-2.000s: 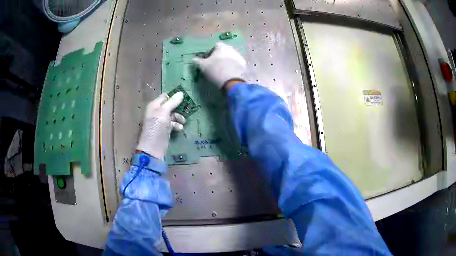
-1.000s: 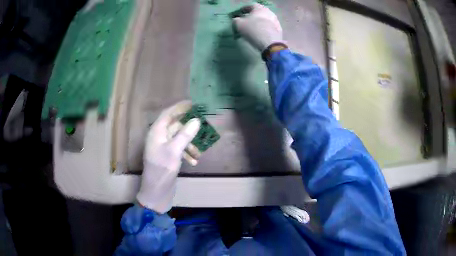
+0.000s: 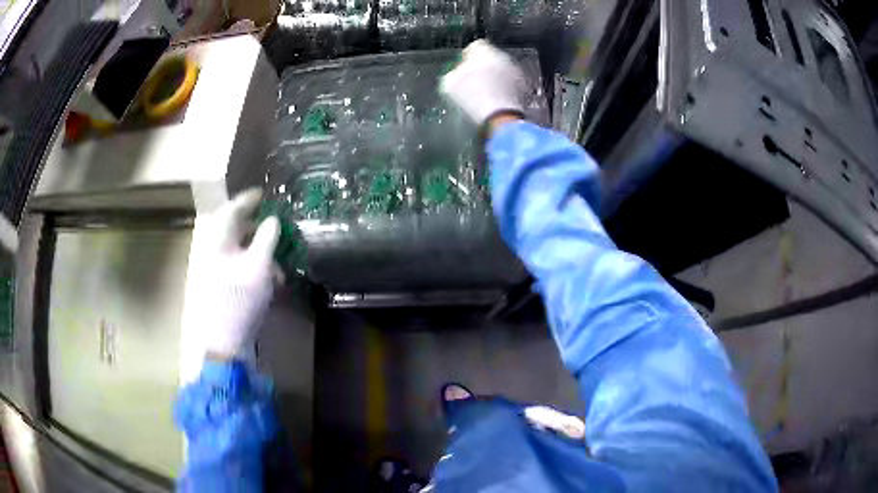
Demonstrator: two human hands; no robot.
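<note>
A clear blister tray (image 3: 404, 246) lies in front of me, beside the machine, with green circuit boards (image 3: 383, 193) in several of its pockets. My left hand (image 3: 236, 279), in a white knit glove, is at the tray's left edge and holds green circuit boards (image 3: 289, 246) at its fingertips; how many cannot be told. My right hand (image 3: 486, 82), also gloved, is over the tray's far right part, fingers bent together. Green shows faintly at its fingertips, but whether it grips a board is hidden by blur.
More trays with boards (image 3: 419, 21) stand behind this tray. The white machine frame (image 3: 207, 144) with a yellow tape roll (image 3: 170, 89) and a pale panel (image 3: 125, 327) is at left. A black slotted rack (image 3: 761, 125) is at right. My foot (image 3: 456, 392) shows below.
The view has turned from the metal table and fixture to the tray beside the machine. Both hands have moved over to the tray, the left still with boards.
</note>
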